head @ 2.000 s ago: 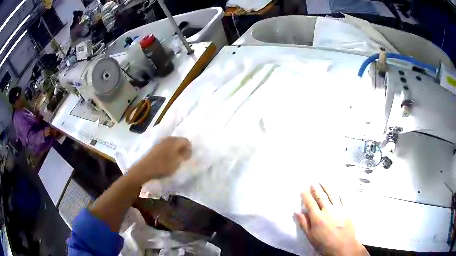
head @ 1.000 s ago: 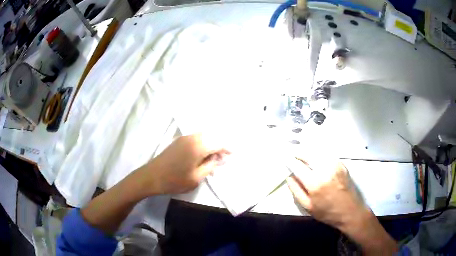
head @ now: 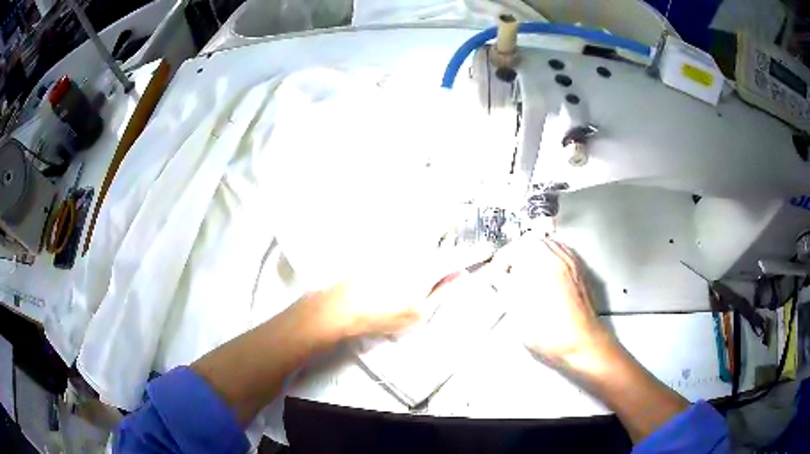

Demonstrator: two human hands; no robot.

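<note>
A large white garment piece (head: 191, 204) lies in folds over the left and middle of the table, glared out near the lamp. Its pointed corner hangs toward the front table edge between my hands. My left hand (head: 369, 310) rests on the cloth left of the corner; its fingertips are lost in glare. My right hand (head: 559, 301) is on the cloth just in front of the presser foot (head: 493, 222), its fingers close to the foot. Whether either hand pinches the cloth cannot be told.
The white machine head (head: 639, 133) with a blue hose (head: 568, 34) stands at right. Dark snips (head: 739, 306) and thin coloured sticks (head: 726, 346) lie at the right edge. Orange-handled scissors (head: 62, 223) and a red-topped thread cone (head: 75, 111) are on the left side table.
Since the earliest frame, the view has turned right and both hands have come together near the foot. In the last second, my right hand moved up to the foot with the cloth edge.
</note>
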